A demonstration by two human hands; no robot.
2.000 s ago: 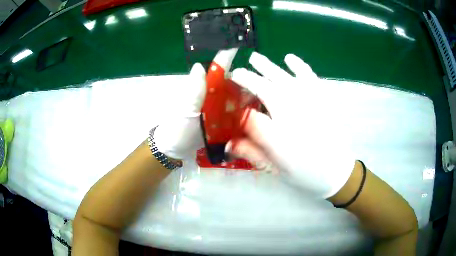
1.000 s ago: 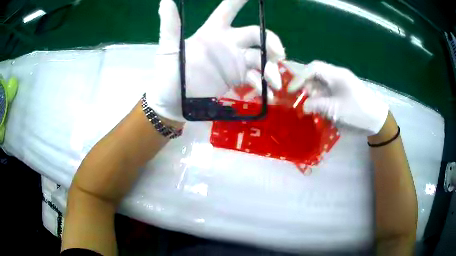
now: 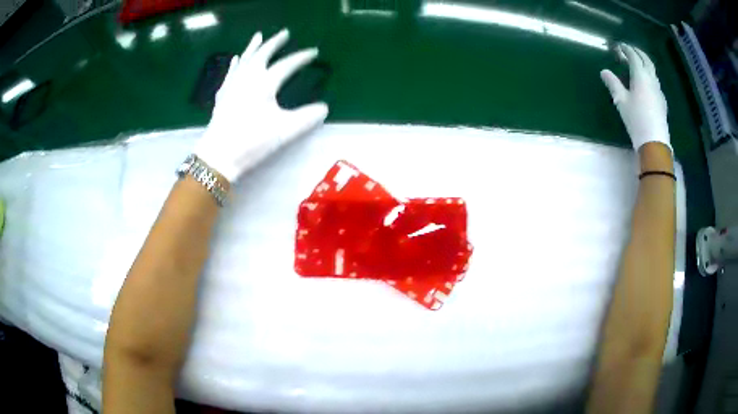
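My left hand (image 3: 263,105), in a white glove, is over the green belt with its fingers spread. A black phone middle frame (image 3: 212,79) lies on the belt under and behind it, partly hidden by the hand. My right hand (image 3: 643,97), also gloved, reaches to the belt's right part. Its fingertips are by a small dark thing (image 3: 617,53), and whether they grip it is unclear. A pile of peeled red film (image 3: 364,242) lies flat on the white padding between my arms, its sheets overlapping at angles.
White foam padding (image 3: 518,340) runs along the near edge of the green conveyor belt (image 3: 477,81). Another black frame (image 3: 31,105) is on the belt at far left. A red tray (image 3: 154,8) is at the top left. A vented machine casing (image 3: 712,89) stands at right.
My left hand has let go of the bare frame, now on the belt at left. My right hand has left the film pile and moved far right. The film now lies free.
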